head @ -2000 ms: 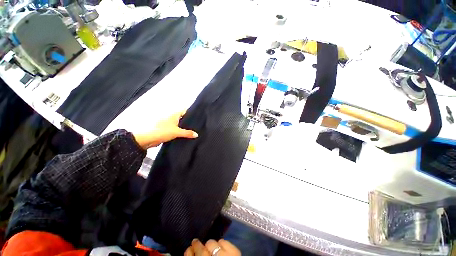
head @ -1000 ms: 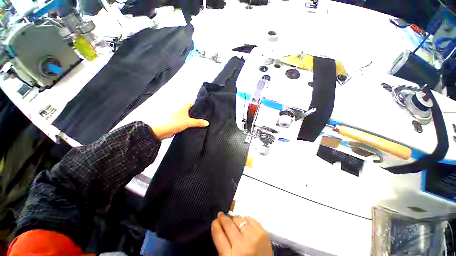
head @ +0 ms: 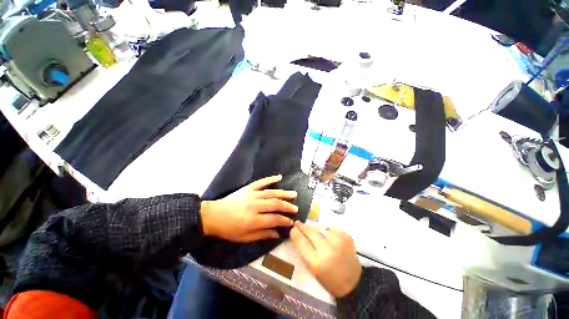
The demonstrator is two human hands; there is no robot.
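A dark ribbed sleeve panel point(head: 274, 140) lies on the white machine bed, its right edge beside the presser foot and needle point(head: 319, 180). My left hand point(head: 252, 212) lies on the panel with its fingers spread, pressing it flat. My right hand point(head: 324, 252) is at the panel's lower right edge, thumb and fingertips together on the cloth edge, close to my left fingertips. The sewing machine head point(head: 368, 128) is right of the panel. The panel's lower end reaches the table's front edge, partly under my left hand and sleeve.
Dark stacked cut pieces point(head: 156, 93) lie at left. A neighbouring machine point(head: 47, 53) and a yellow-green bottle point(head: 100, 50) stand at upper left. A black fabric strip point(head: 429, 143) and a tan rod point(head: 490, 209) lie on the machine. A clear tray point(head: 508, 302) is at lower right.
My left hand has moved down and right across the panel. My right hand has moved up from the table's front edge. The panel's lower end has drawn up toward the needle.
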